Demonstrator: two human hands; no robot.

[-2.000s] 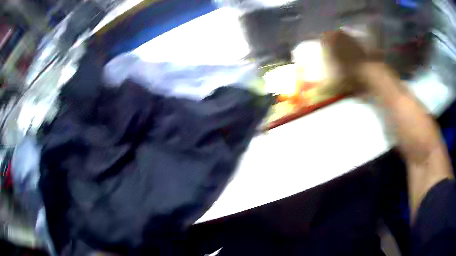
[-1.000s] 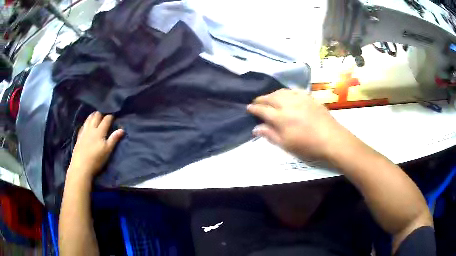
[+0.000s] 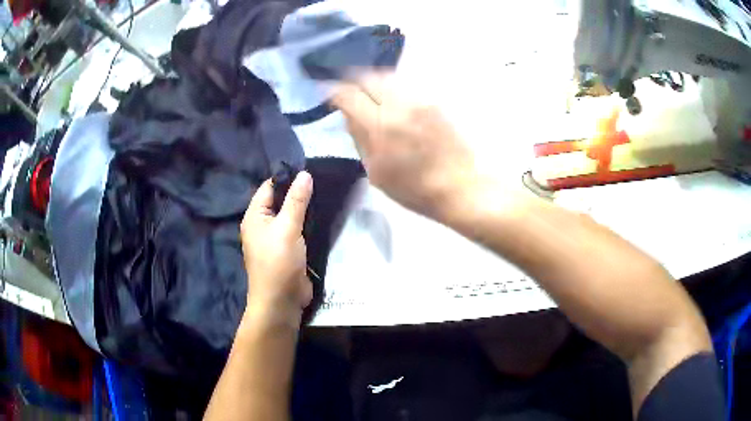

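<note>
A large dark garment point(image 3: 181, 222) with pale blue-grey parts lies heaped on the left of the white table. My left hand point(image 3: 280, 234) pinches a small dark fold of it between thumb and finger near the heap's right side. My right hand point(image 3: 403, 144) is blurred and reaches over the pale part at the back; its fingertips are at a dark piece of the garment point(image 3: 354, 56), and its grip is unclear.
The sewing machine head point(image 3: 688, 49) stands at the back right, with its presser foot area over a cream bed. Red-orange tape point(image 3: 609, 177) is on the bed. A black device with a red round part point(image 3: 41, 185) is at far left. The white table point(image 3: 494, 284) has a curved front edge with ruler marks.
My left hand has moved right and now pinches the cloth. My right hand has moved left and back over the garment. The garment's right side has been drawn leftward, away from the machine.
</note>
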